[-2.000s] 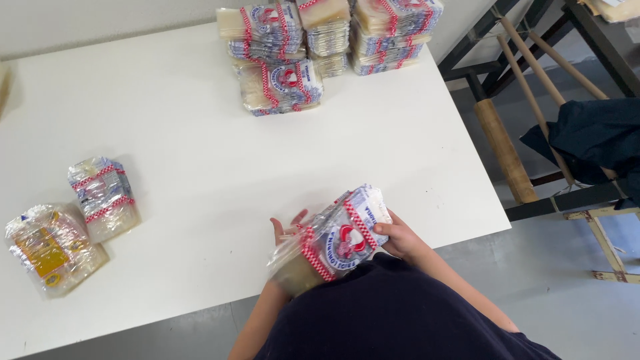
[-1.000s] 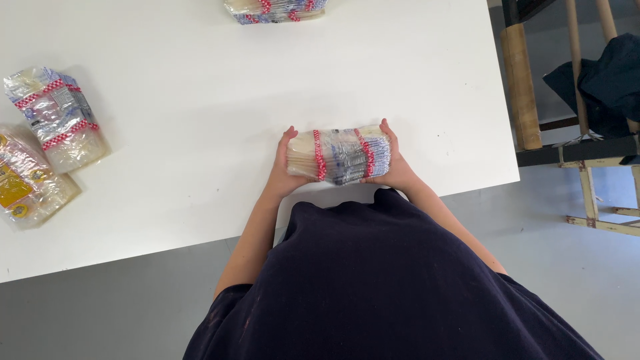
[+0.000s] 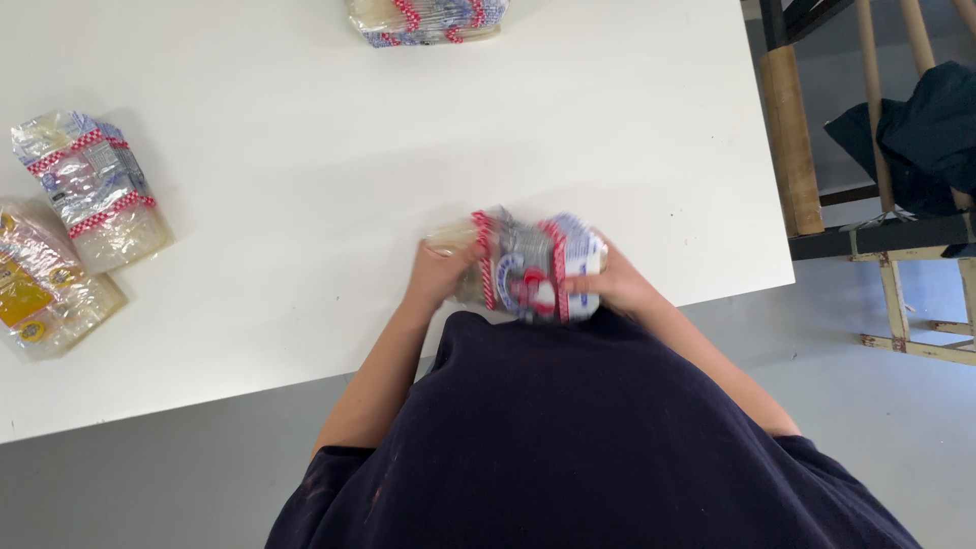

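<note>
Between my two hands is a stack of printed clear plastic bags with red checkered bands, held close to my body over the table's near edge. My left hand grips its left end, and my right hand grips the right end with fingers on the printed face. The stack and fingers are slightly blurred. At the far left lie a similar stack of bags and, touching it, a stack of bags with a yellow print.
Another stack of bags lies at the top of the white table. Beyond the table's right edge stand a dark metal frame with wooden poles, a dark cloth and a cream-painted metal stand.
The held stack showed its layered edges upward a second ago; its printed face now shows, and my right fingers lie over it. The view has shifted since the first frame.
</note>
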